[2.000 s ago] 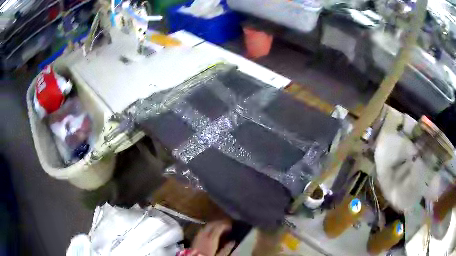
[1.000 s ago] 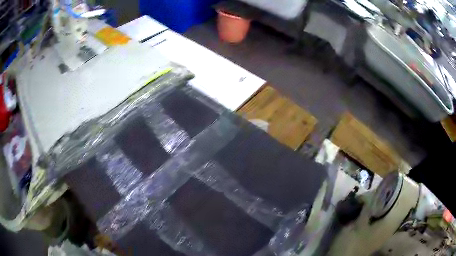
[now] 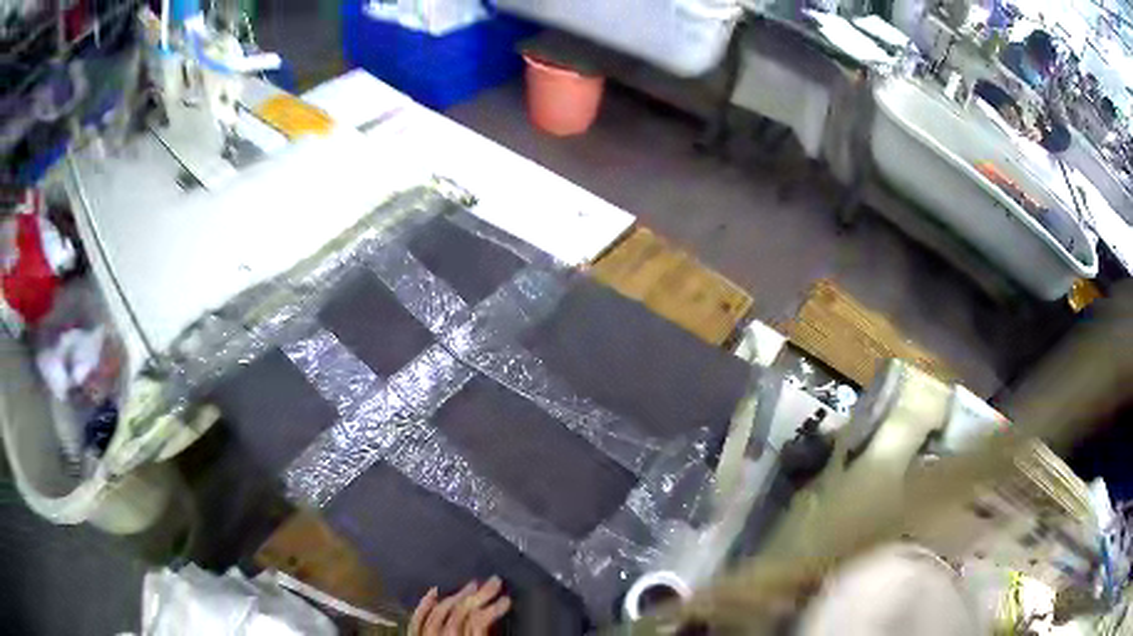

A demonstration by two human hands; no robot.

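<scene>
A black board [image 3: 534, 454] wrapped in crossing bands of shiny clear film or tape lies across the middle of the view. My left hand [image 3: 460, 611] is at the bottom edge, partly cut off, with bare fingers slightly apart over the board's near edge. I see nothing held in it. My right hand is not in view.
A white machine table [image 3: 522, 193] adjoins the board. A white tub [image 3: 75, 497] holds red and white items at left; white cloth [image 3: 230, 606] lies below. An orange bucket [image 3: 563, 97] stands behind. A blurred brown strip or pole [image 3: 919, 491] crosses the right foreground.
Since one second ago the view has shifted, and my left hand has come into view at the board's near edge. The blurred brown strip is again in view at right.
</scene>
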